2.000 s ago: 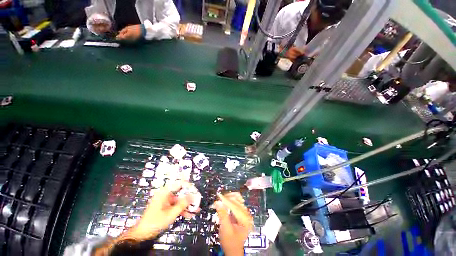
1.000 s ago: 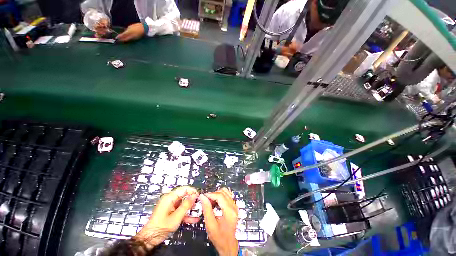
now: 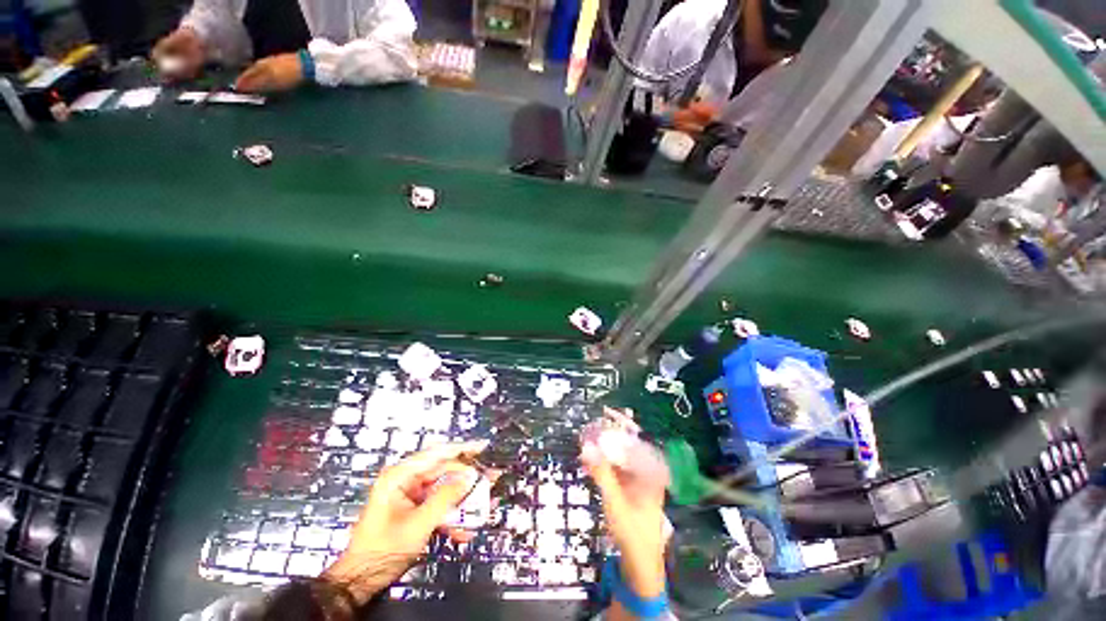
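My left hand (image 3: 406, 516) holds a white squarish module (image 3: 471, 500) between thumb and fingers over the lower middle of a shiny clear tray (image 3: 261, 560). My right hand (image 3: 628, 485) is to the right of it, over the tray's right edge, and is blurred. It is closed around the clear-pinkish syringe barrel (image 3: 631, 454), whose bright green end (image 3: 689, 472) points right. Many white parts (image 3: 391, 412) lie in the tray, with a reddish cluster (image 3: 285, 451) at its left. The syringe tip cannot be made out.
A large black tray (image 3: 91, 449) stands at the left. The green conveyor belt (image 3: 315, 231) carries spaced modules. A slanting metal post (image 3: 740, 200) rises right of centre. A blue box (image 3: 746, 394) and blurred pale hoses are at the right. People in white coats (image 3: 364, 43) sit across the belt.
My right hand has left the module, moved right and taken hold of the syringe, which lay there before. My left hand keeps the module. The belt modules have shifted left in view.
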